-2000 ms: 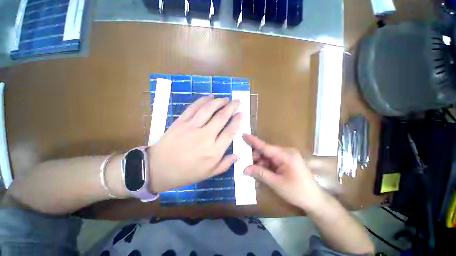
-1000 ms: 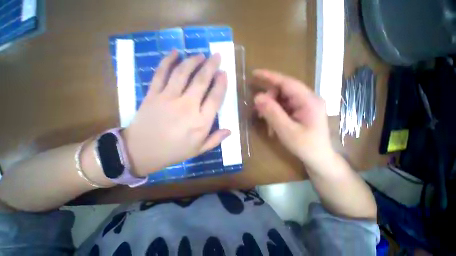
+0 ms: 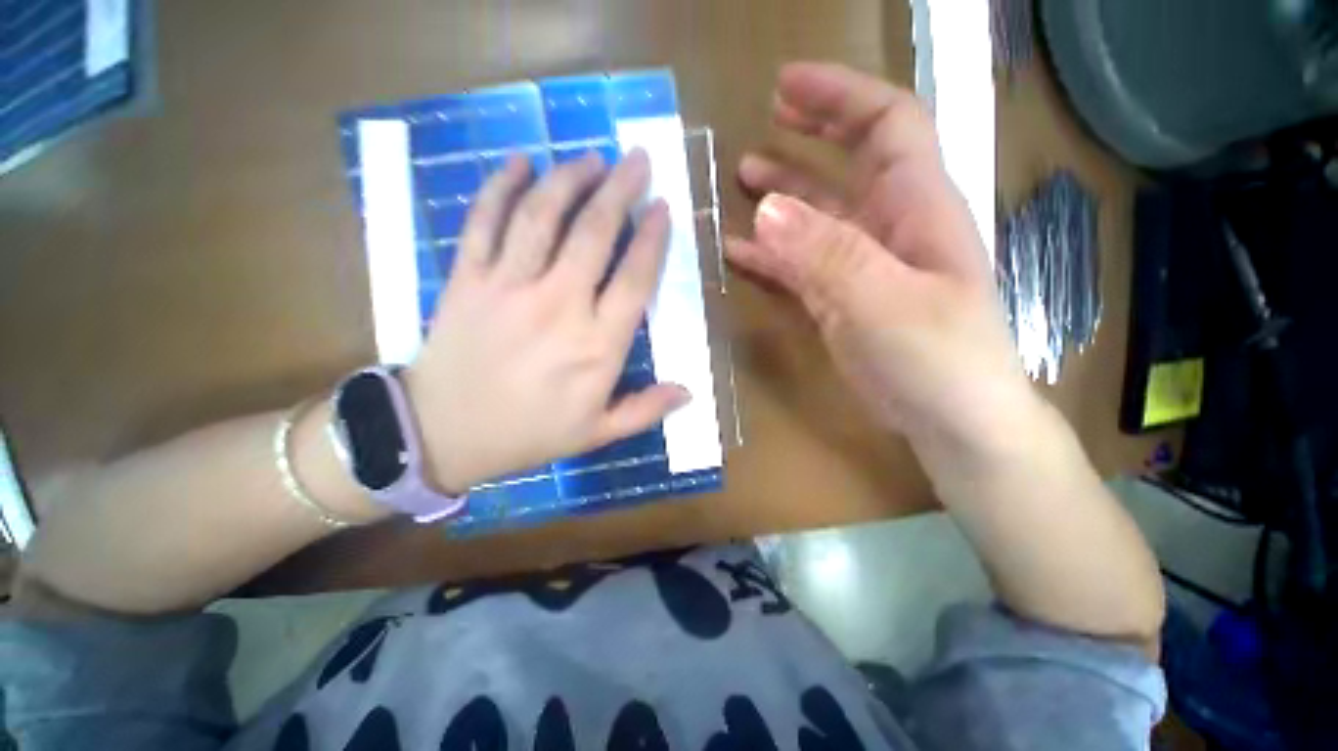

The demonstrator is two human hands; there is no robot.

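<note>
A blue cell panel [image 3: 580, 110] lies on the brown table with a white strip along each side. The left white strip [image 3: 388, 235] is partly under my left hand, and the right white strip [image 3: 687, 338] runs beside its fingertips. My left hand [image 3: 543, 301] lies flat on the panel, fingers slightly apart, holding nothing. My right hand [image 3: 880, 250] is raised to the right of the panel, fingers curled and apart, with nothing visible in it. Thin bus wire [image 3: 716, 206] stands out past the panel's right edge.
Stacked white strips [image 3: 958, 88] lie at the upper right, partly behind my right hand. Loose cut ribbon pieces [image 3: 1054, 272] lie beside them. The grey canister [image 3: 1159, 88] and a black box with a yellow label [image 3: 1172, 396] are at right. Another panel [image 3: 59, 66] is at upper left.
My right hand has come off the right white strip and moved up and right, its fingers opening. My left hand stays on the panel. The view has shifted, so the panel appears higher and further left.
</note>
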